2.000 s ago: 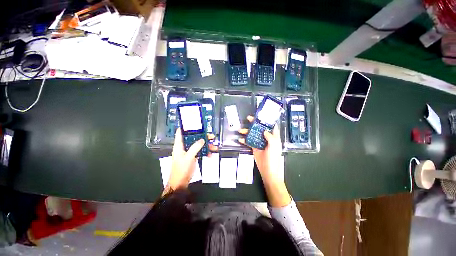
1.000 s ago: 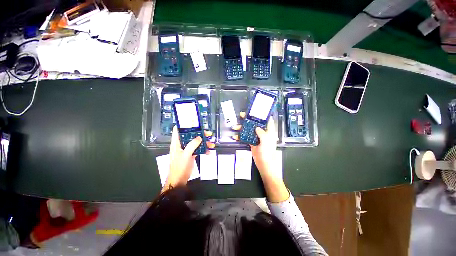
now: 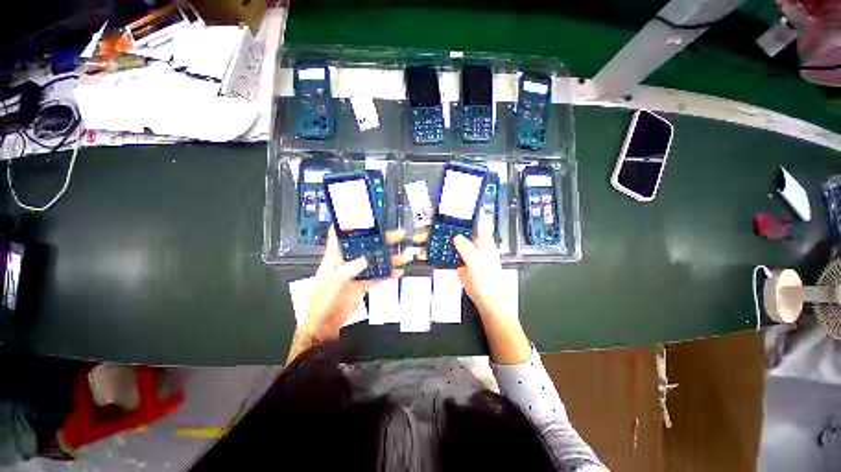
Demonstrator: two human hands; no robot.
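My left hand (image 3: 330,293) holds a dark blue keypad phone (image 3: 354,205) with a lit white screen, its thumb on the keys. My right hand (image 3: 481,269) holds a second keypad phone (image 3: 459,195), also lit white, its thumb at the keys. Both phones are above the near row of a clear blister tray (image 3: 274,241). Several more phones lie in the tray, two of them with dark screens (image 3: 425,88) in the far row. A white slip (image 3: 419,203) lies in a near pocket between the held phones, another (image 3: 363,112) in a far pocket.
White slips (image 3: 416,304) lie in a row at the near tray edge. A white-edged smartphone (image 3: 644,155) lies right of the tray. Papers (image 3: 166,101) and cables (image 3: 57,124) are back left. A small red object (image 3: 773,226) and a cream fan (image 3: 784,296) are at the right.
The right-hand phone has moved left, nearer the left-hand phone, and stands more upright, showing a phone in the pocket behind it. The left-hand phone has tilted slightly. Both screens stay lit white.
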